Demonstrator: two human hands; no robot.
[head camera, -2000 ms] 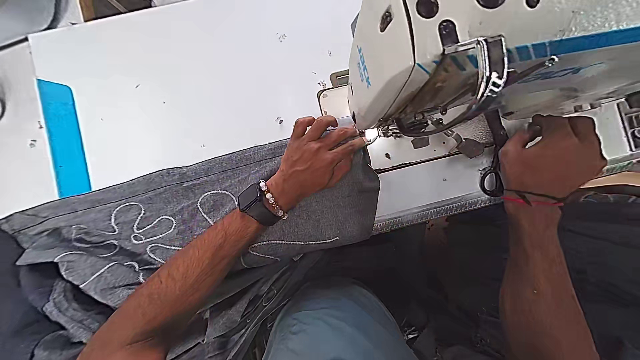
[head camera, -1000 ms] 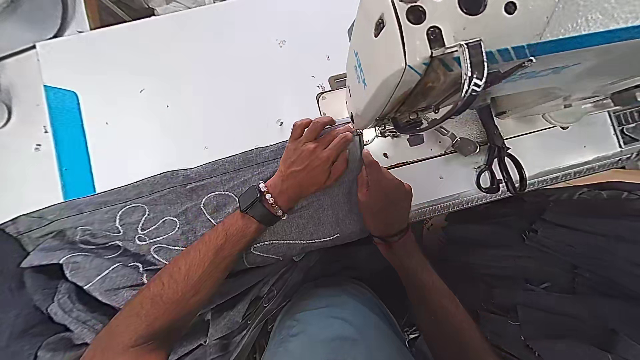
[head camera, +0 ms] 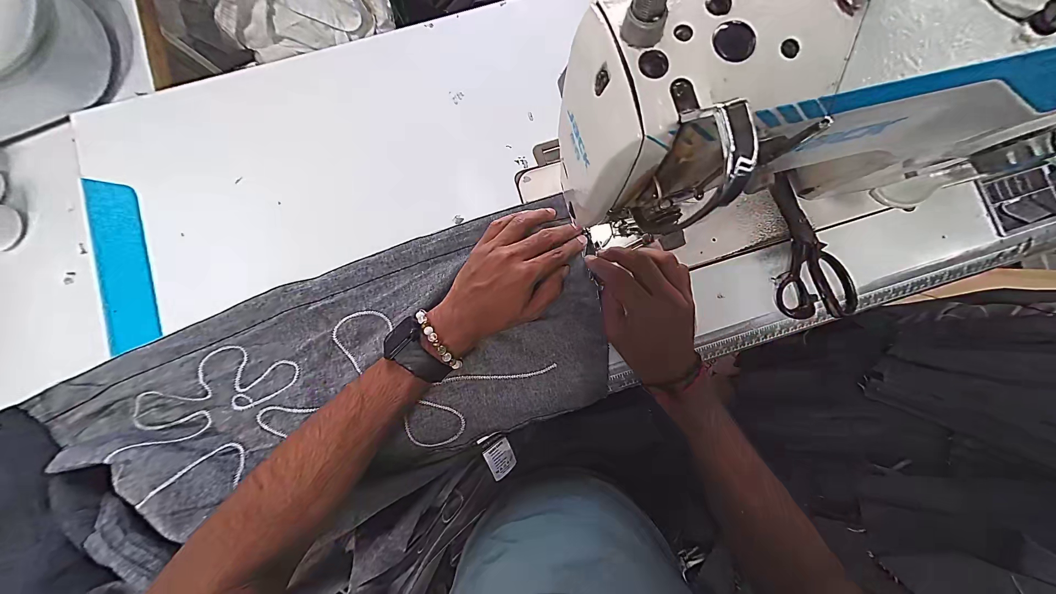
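A grey denim garment piece (head camera: 528, 355) with white cord embroidery lies across the table, its right edge at the needle area of a Jack sewing machine (head camera: 610, 107). My left hand (head camera: 524, 268) rests on the cloth with its fingers spread, fingertips beside the presser foot (head camera: 606, 235). At the cloth's edge just in front of the foot, my right hand (head camera: 648, 309) pinches the fabric between thumb and fingers. A white label (head camera: 498, 458) bearing writing shows at the cloth's lower edge. The exact stitch point is partly hidden by the fingers.
Black-handled scissors (head camera: 817, 285) hang by the machine bed, right of my right hand. A measuring tape strip (head camera: 874, 299) runs along the table's front edge. Dark fabric (head camera: 949, 429) is heaped at the lower right. Thread scraps dot the white tabletop (head camera: 346, 181).
My right hand was at the scissors two seconds ago, then moved left to the cloth's edge by the needle, where it remains. My left hand has stayed on the cloth.
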